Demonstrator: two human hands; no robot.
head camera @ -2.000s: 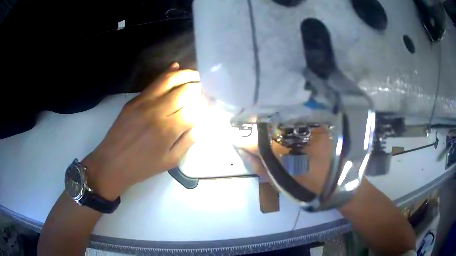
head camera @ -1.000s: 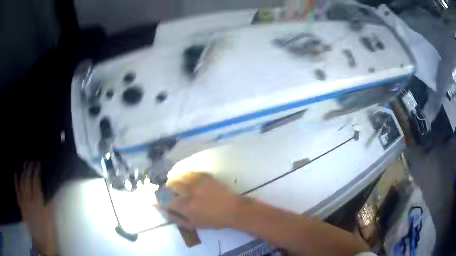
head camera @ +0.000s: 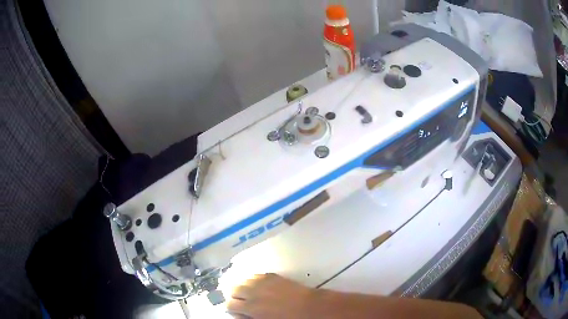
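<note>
The white sewing machine [head camera: 268, 180] with a blue stripe spans the view. Its curved metal take-up guard [head camera: 165, 286] is at the lower left, beside a bright lamp glow. My right hand [head camera: 268, 296] is at the bottom, palm down, right of the needle area, partly washed out by the light; its fingertips and anything in them are unclear. Black cloth [head camera: 75, 261] lies behind and left of the machine head. My left hand is out of the picture.
A bottle with an orange cap [head camera: 339, 47] stands behind the machine. A small spool [head camera: 296, 93] is near it. A grey curtain [head camera: 50, 124] hangs at the left. White packets [head camera: 492, 40] lie at the back right. A ruler [head camera: 454, 249] runs along the table's front edge.
The view has swung up and right, showing the whole machine top. My left hand, earlier on the table by the black cloth, has left the picture. My right hand stays near the needle area.
</note>
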